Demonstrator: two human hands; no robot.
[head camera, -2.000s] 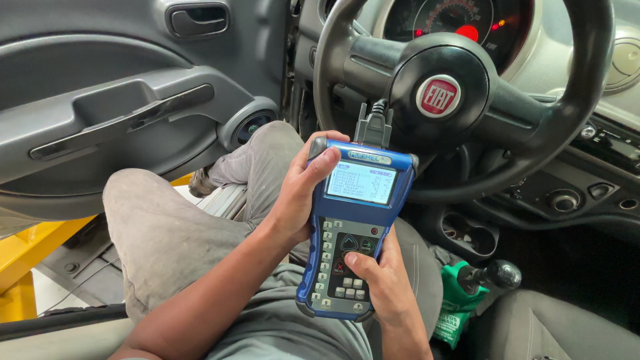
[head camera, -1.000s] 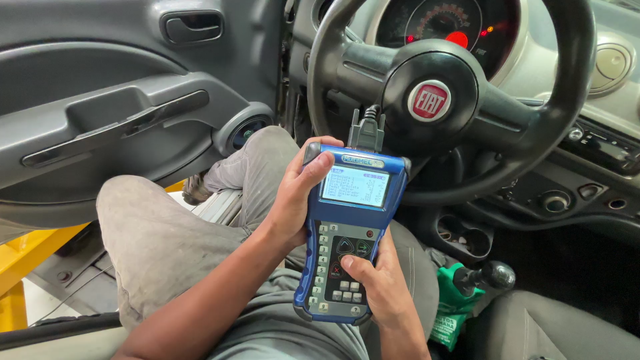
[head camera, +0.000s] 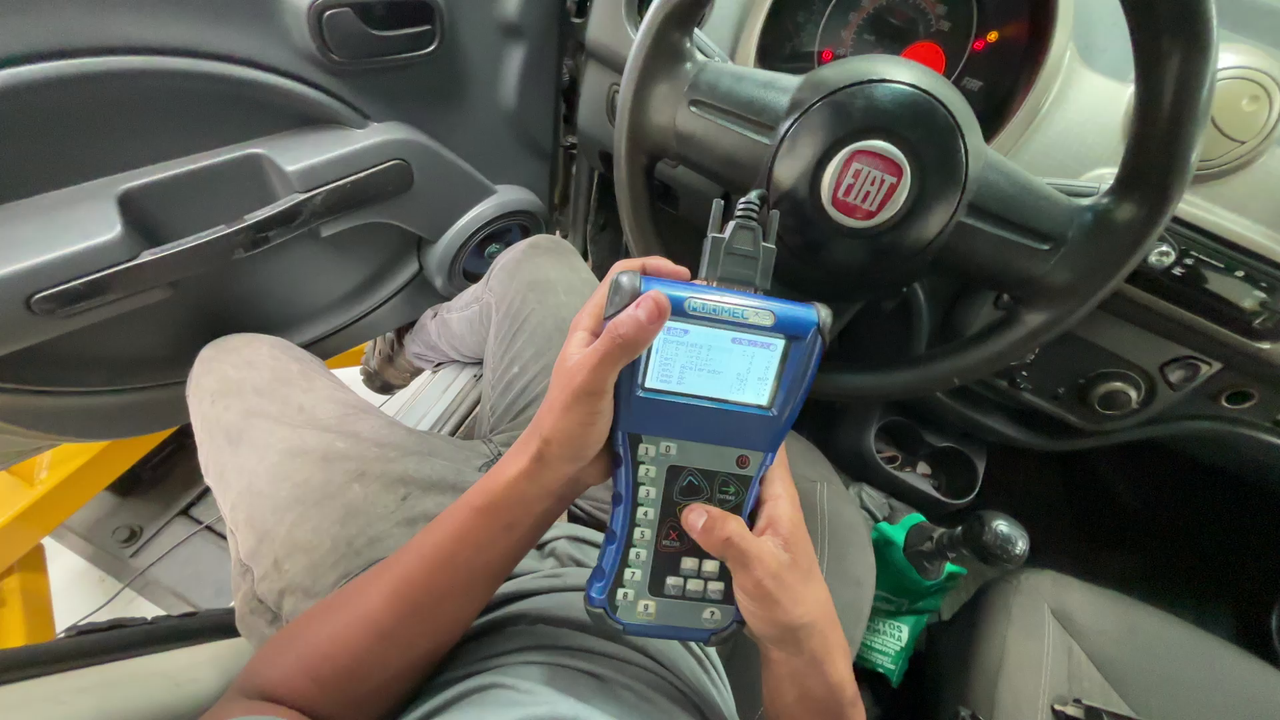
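Observation:
A blue handheld automotive diagnostic scanner (head camera: 700, 430) is held upright over my lap, its lit screen showing lines of text. My left hand (head camera: 600, 380) grips its upper left side, thumb beside the screen. Around the lower right side is my right hand (head camera: 765, 560), with the thumb resting on the keypad just below the arrow keys. A dark cable connector (head camera: 740, 250) is plugged into the scanner's top edge, and its cable runs up in front of the steering wheel hub.
The black steering wheel (head camera: 1150, 200) stands just beyond the scanner, before an instrument cluster (head camera: 900, 40) with red and amber lights. The opened door (head camera: 300, 200) is at left. A gear lever (head camera: 995, 540) with a green bag (head camera: 895, 600) and a cup holder (head camera: 930, 460) are at right.
Both hands keep their hold on the scanner, and the right thumb stays on the keypad. The text on the screen differs from the earliest frame.

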